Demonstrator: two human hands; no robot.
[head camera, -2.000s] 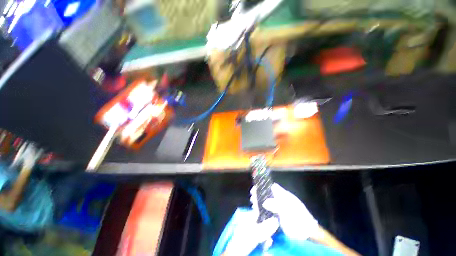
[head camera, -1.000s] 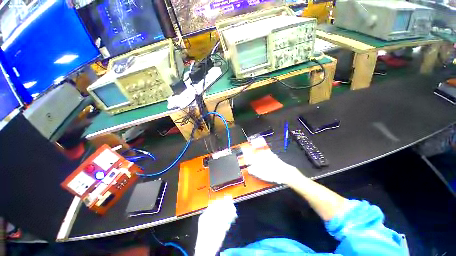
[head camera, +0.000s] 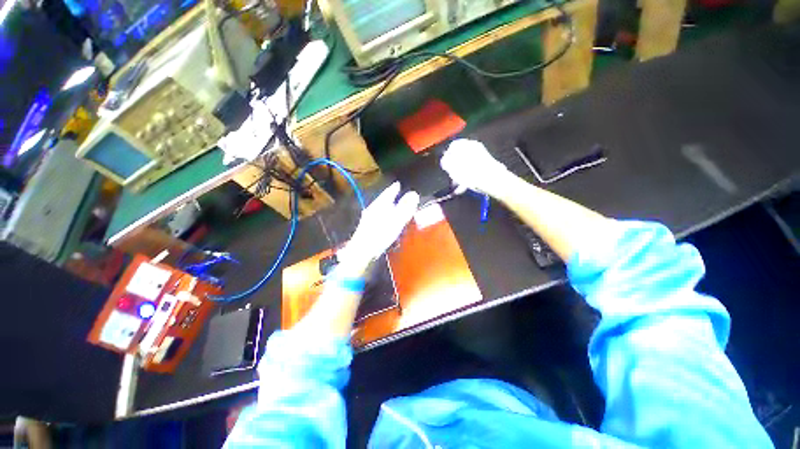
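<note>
The orange test fixture (head camera: 439, 267) lies on the bench with a black set-top box (head camera: 379, 289) on it, partly covered by my left arm. My left hand (head camera: 377, 230), white-gloved, is over the box's rear edge with its fingers apart; what lies under the palm is hidden. My right hand (head camera: 474, 167), white-gloved, is beyond the fixture's right rear corner, fingers curled, beside a dark flat object (head camera: 446, 194). Whether it grips that object is unclear. A blue pen (head camera: 484, 208) lies just below this hand. The remote control (head camera: 537, 245) is partly behind my right forearm.
An orange-red test unit (head camera: 149, 311) with a glowing light and a black box (head camera: 235, 340) are at left. Another black box (head camera: 561, 158) lies right. A blue cable (head camera: 285, 250) loops to the fixture. Oscilloscopes (head camera: 162, 123) stand on the green shelf (head camera: 180, 195).
My left hand has moved from the fixture's front edge to the box's rear edge. My right hand has left the fixture's connector side and reached farther back. The view has shifted.
</note>
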